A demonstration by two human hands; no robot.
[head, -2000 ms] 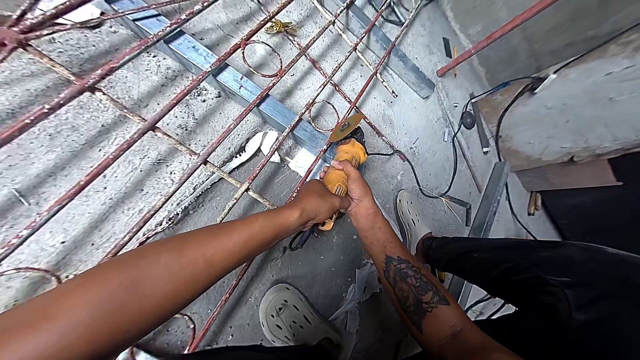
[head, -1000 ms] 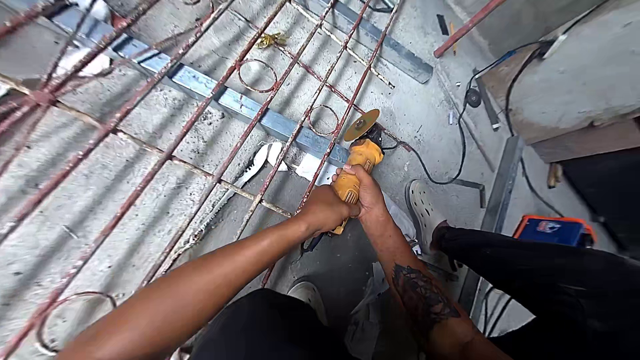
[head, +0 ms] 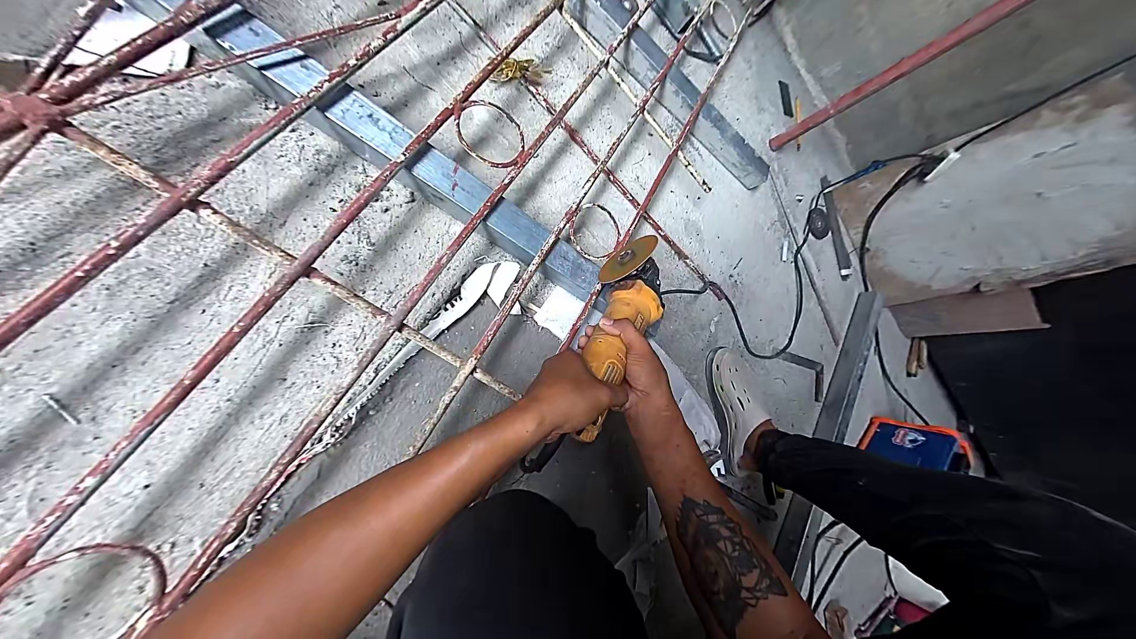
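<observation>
Both of my hands grip a yellow angle grinder (head: 632, 306) in the middle of the head view. My left hand (head: 572, 390) wraps its rear body, and my right hand (head: 641, 359) holds it just ahead, from the right side. The grinder's thin cutting disc (head: 629, 258) faces up beside the end bars of a rusty, red-painted metal grille (head: 390, 324). Whether the disc touches a bar I cannot tell. Beneath the grille runs a grey square steel tube (head: 444, 182). A white strip of material (head: 470, 288) lies on the floor left of the grinder.
A black power cord (head: 754, 351) curves over the concrete floor to the right. Near my shoe (head: 732, 399) lies a steel bar (head: 843, 373). A blue and orange box (head: 914, 444) sits at the lower right. A red bar (head: 896, 75) slants across the upper right.
The blue and orange box, out of view two seconds ago, shows at the right. My knee now covers where a shoe showed at the bottom. Both hands have kept hold of the grinder.
</observation>
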